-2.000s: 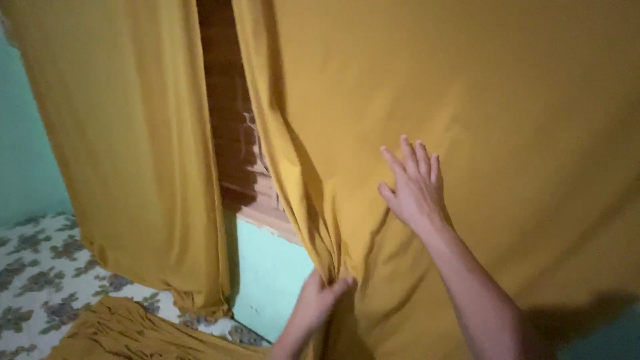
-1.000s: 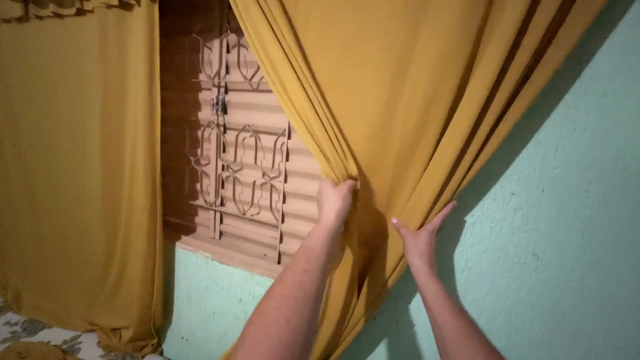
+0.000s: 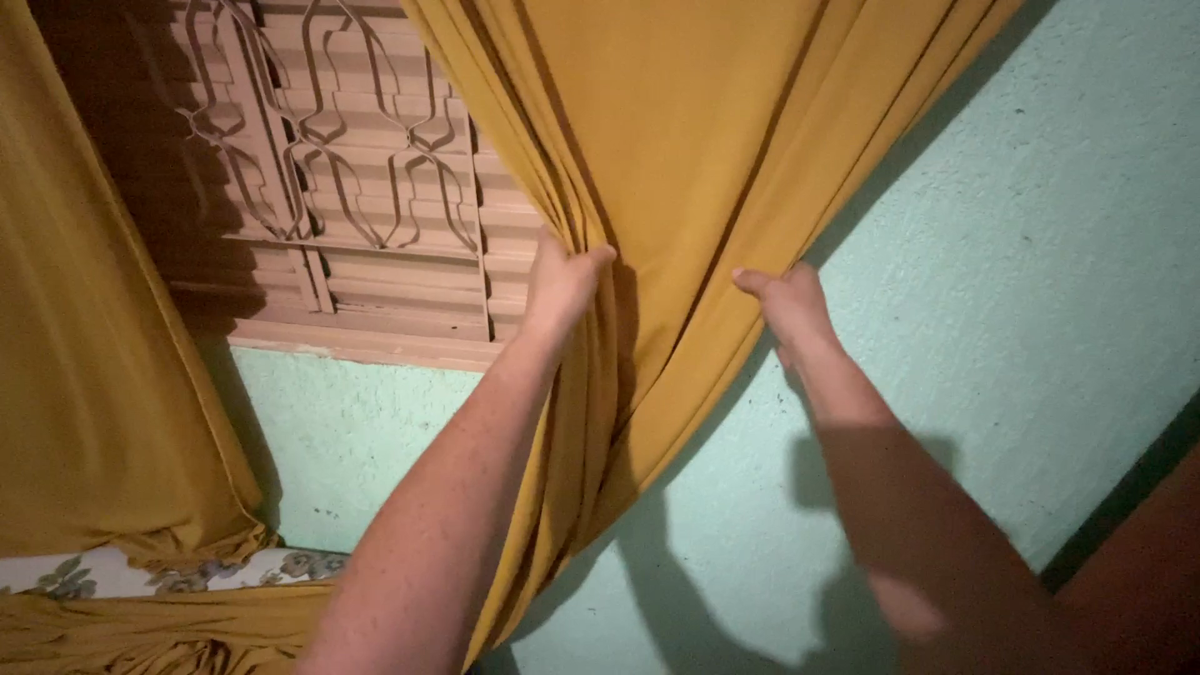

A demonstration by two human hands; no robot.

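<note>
A mustard-yellow curtain (image 3: 675,112) hangs from above the view and narrows toward the bottom in gathered folds. My left hand (image 3: 562,281) grips the bunched folds at its left edge, thumb in front, most fingers hidden behind the cloth. On the opposite edge, my right hand (image 3: 787,300) pinches the fabric with the thumb on the front; its fingers go behind and are partly hidden. Between the hands the cloth hangs in long diagonal pleats. Below them the gathered part runs down to the left, partly behind my left forearm.
A pink metal louvred window (image 3: 394,206) with a curved grille lies left of the held curtain. A second yellow curtain (image 3: 84,375) hangs at the far left, above a floral-print cloth (image 3: 108,574) and more crumpled yellow fabric (image 3: 234,623). Behind is a pale green wall (image 3: 1031,234).
Two seconds ago my right hand lay spread against the wide curtain; now it holds the right edge. The curtain has been gathered narrower, baring more window and wall.
</note>
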